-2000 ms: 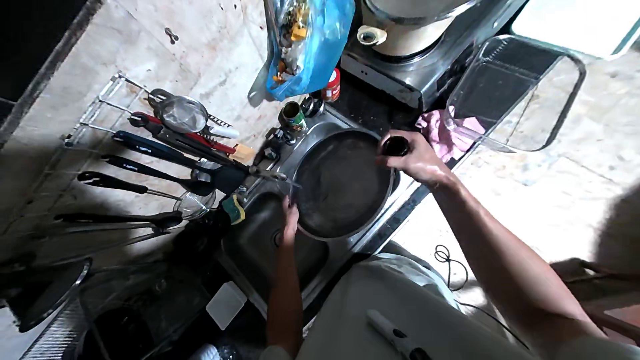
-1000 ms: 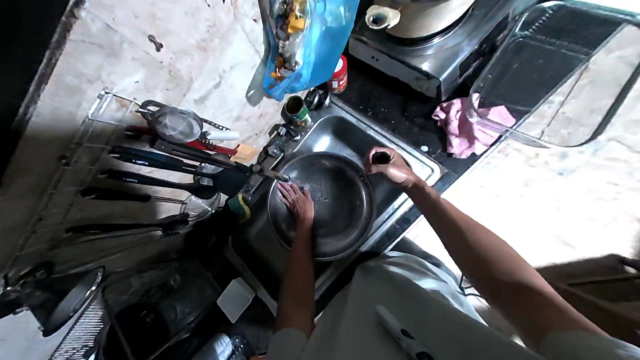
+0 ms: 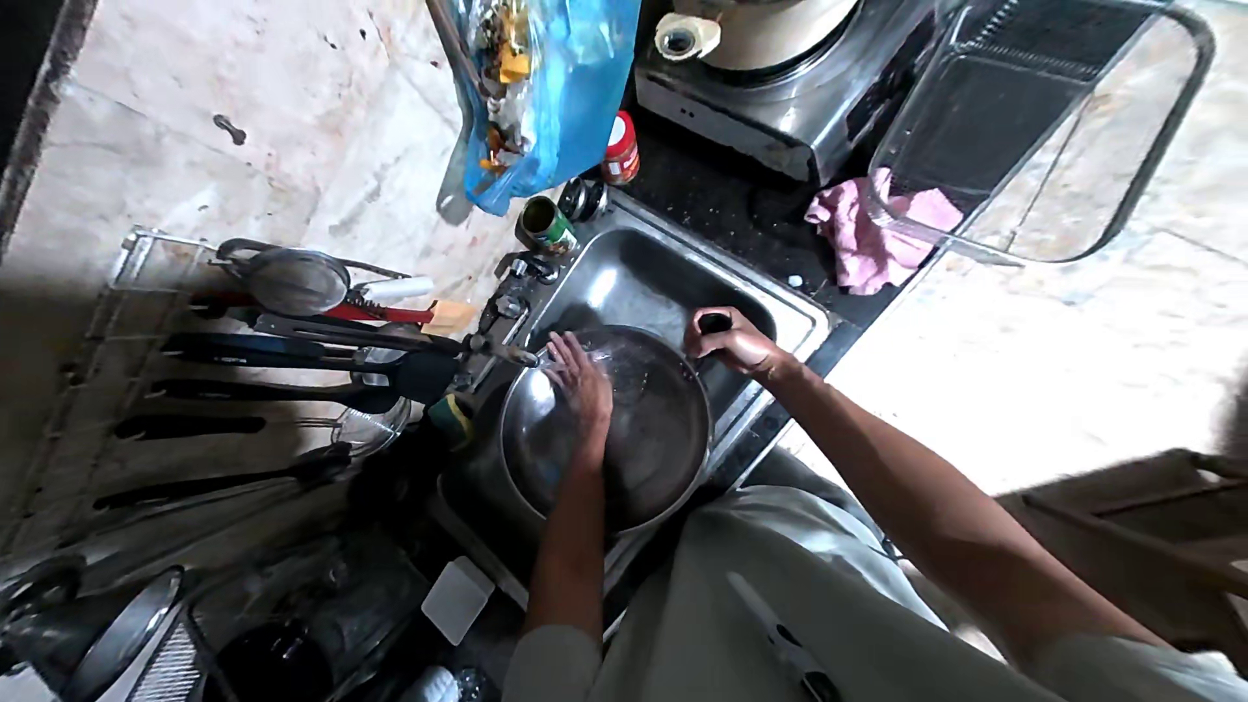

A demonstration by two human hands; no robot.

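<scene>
A dark round frying pan [image 3: 648, 439] lies tilted over the steel double sink [image 3: 634, 273]. My right hand [image 3: 731, 339] is closed around the pan's black handle, whose end shows between thumb and fingers. My left hand [image 3: 583, 385] is spread flat over the left part of the pan's inside, just below the tap spout [image 3: 512, 353], and holds nothing. Water seems to run near its fingertips, and the pan's surface looks wet. A green and yellow sponge [image 3: 450, 421] sits left of the pan by the sink's edge.
Black-handled utensils [image 3: 283, 390] hang on a wall rack at left. A blue plastic bag [image 3: 575, 97], a red-lidded jar [image 3: 621, 151] and a green can [image 3: 548, 226] stand beyond the sink. A gas stove [image 3: 731, 117], pink cloth [image 3: 877, 229] and clear plastic container [image 3: 1024, 127] are at upper right.
Two seconds ago my left hand was at the pan's rim; now it is spread over the inside. The pan and my right hand have shifted, uncovering more of the upper basin.
</scene>
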